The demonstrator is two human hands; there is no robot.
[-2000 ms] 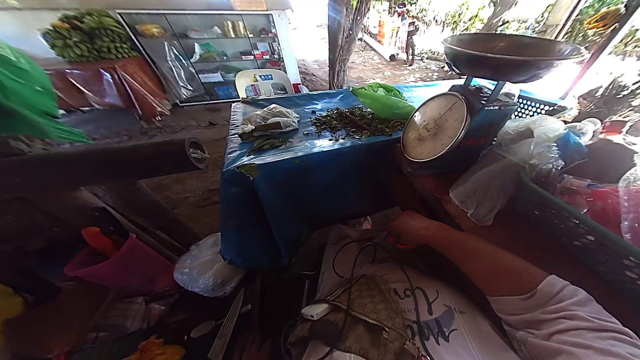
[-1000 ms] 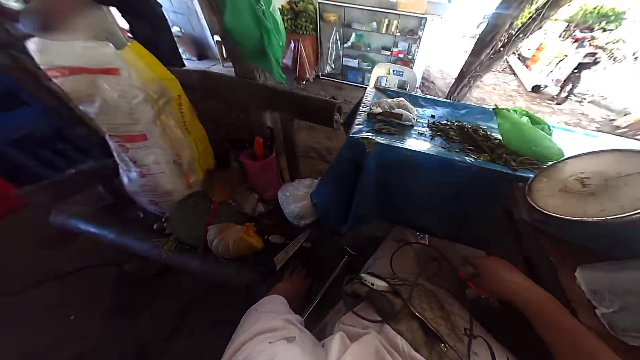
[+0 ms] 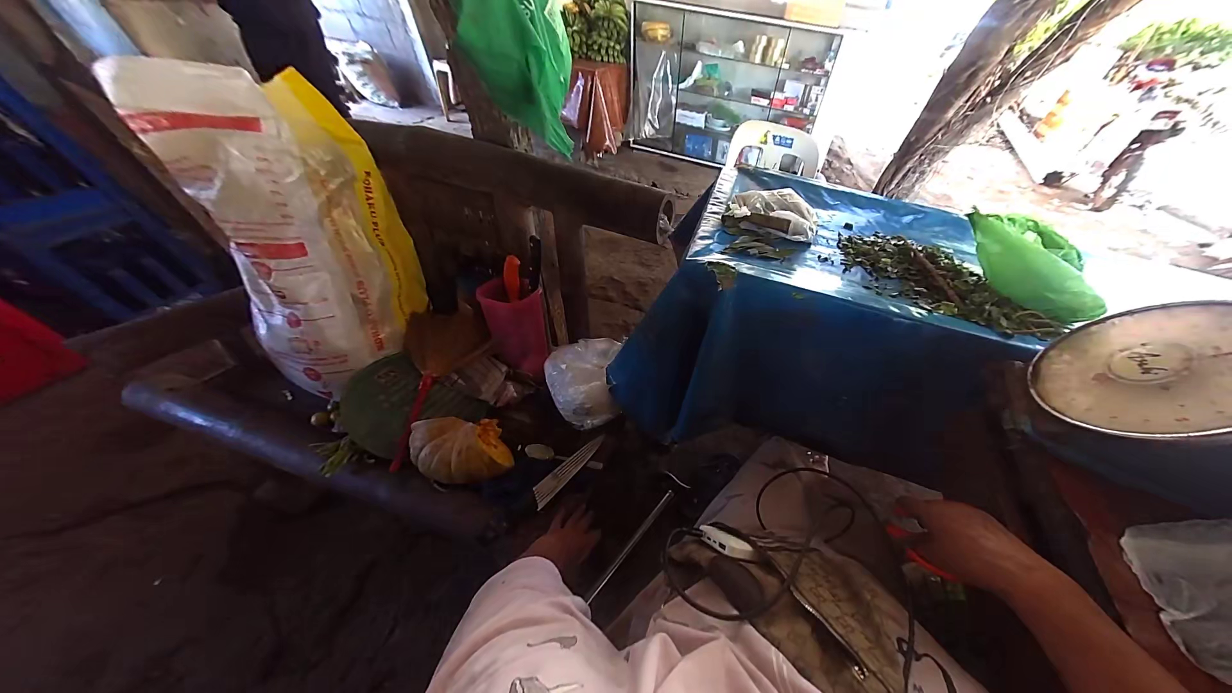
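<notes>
My left hand point(image 3: 566, 539) rests palm down on the dark bench, its fingers spread, just below a broad pale blade point(image 3: 570, 472). Beyond it lie a cut squash point(image 3: 460, 449) and a green round thing with a red strip. My right hand point(image 3: 948, 541) is closed around a red-orange handle point(image 3: 926, 556); what the handle belongs to is hidden. Between my hands, a patterned pouch point(image 3: 818, 616) with black cables and a white plug-like piece point(image 3: 728, 542) lies on my lap. A thin metal rod point(image 3: 630, 547) lies right of my left hand.
A blue-covered table point(image 3: 770, 337) holds loose leaves point(image 3: 929, 274) and a green plastic bag point(image 3: 1030, 269). The round pan point(image 3: 1145, 371) stands at right. A tall sack point(image 3: 298, 250), a pink container point(image 3: 517, 325) and a plastic bag point(image 3: 581, 382) stand on the left bench.
The view has swung left. My left hand, not visible two seconds ago, has come into view beside the blade. My right hand stays at the red-orange handle beside my lap.
</notes>
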